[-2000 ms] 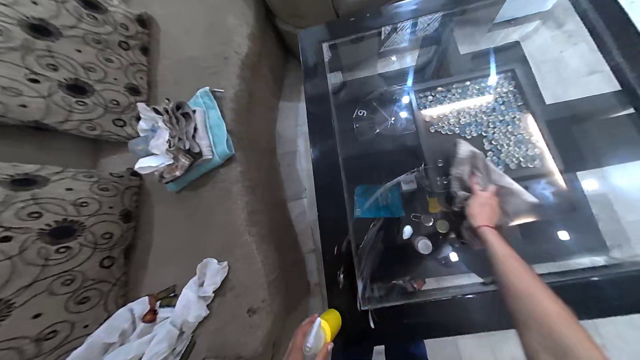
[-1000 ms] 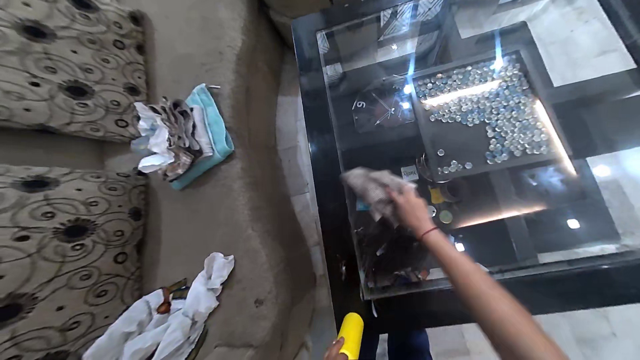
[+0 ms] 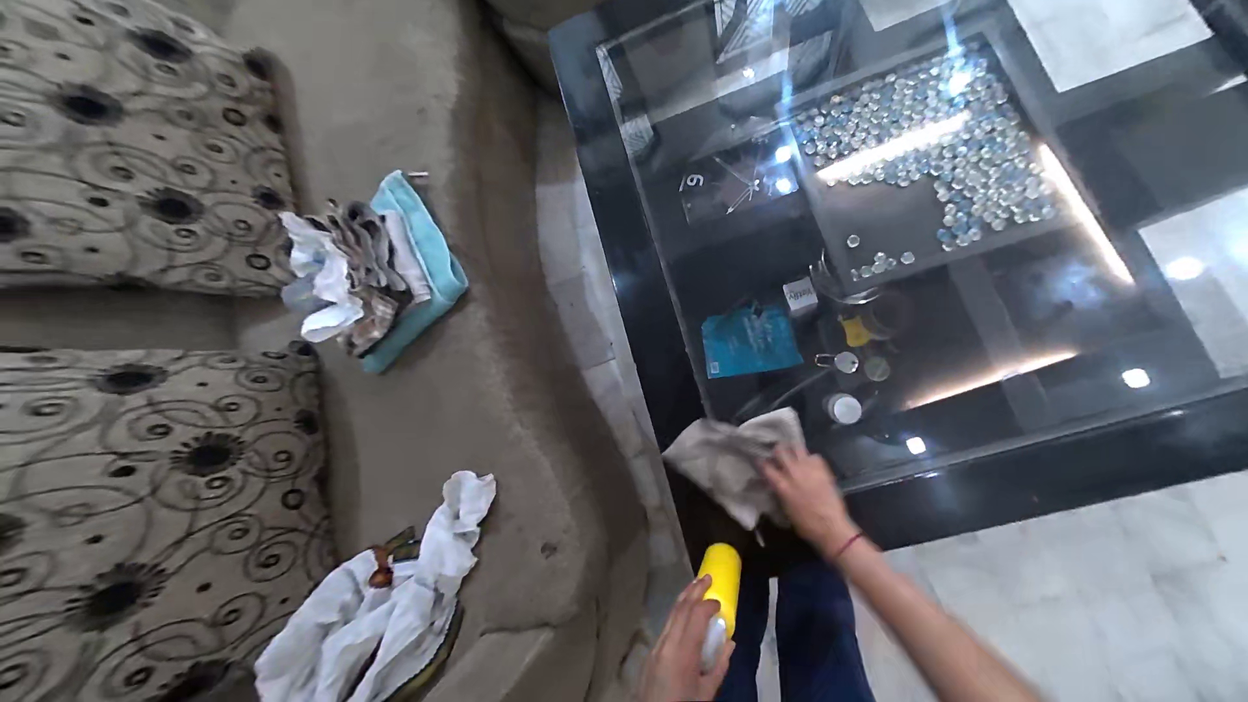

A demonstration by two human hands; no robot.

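My right hand (image 3: pixel 804 492) presses a grey-beige cloth (image 3: pixel 731 463) onto the near left corner of a glass-topped table with a black frame (image 3: pixel 994 487). At the bottom, my left hand (image 3: pixel 682 639) is closed around a yellow bottle (image 3: pixel 721 585) with a whitish end, just off the table's corner. Beyond the cloth, a blue packet (image 3: pixel 749 341), a small white box (image 3: pixel 800 296), a round white-topped item (image 3: pixel 843 409) and a yellow item (image 3: pixel 856 331) show at or under the glass.
Glass beads (image 3: pixel 975 156) fill part of a recessed square section. On the sofa (image 3: pixel 487 390), left of the table, lie folded cloths with a turquoise one (image 3: pixel 429 263), a crumpled white cloth (image 3: pixel 390 604) and patterned cushions (image 3: pixel 146 156). White tiled floor (image 3: pixel 1092 565) borders the table's near side.
My right hand has moved the cloth from beside the beads, leftward and then toward me to the table's near left corner. The blue packet, covered one second ago, shows again. My left hand still holds the bottle.
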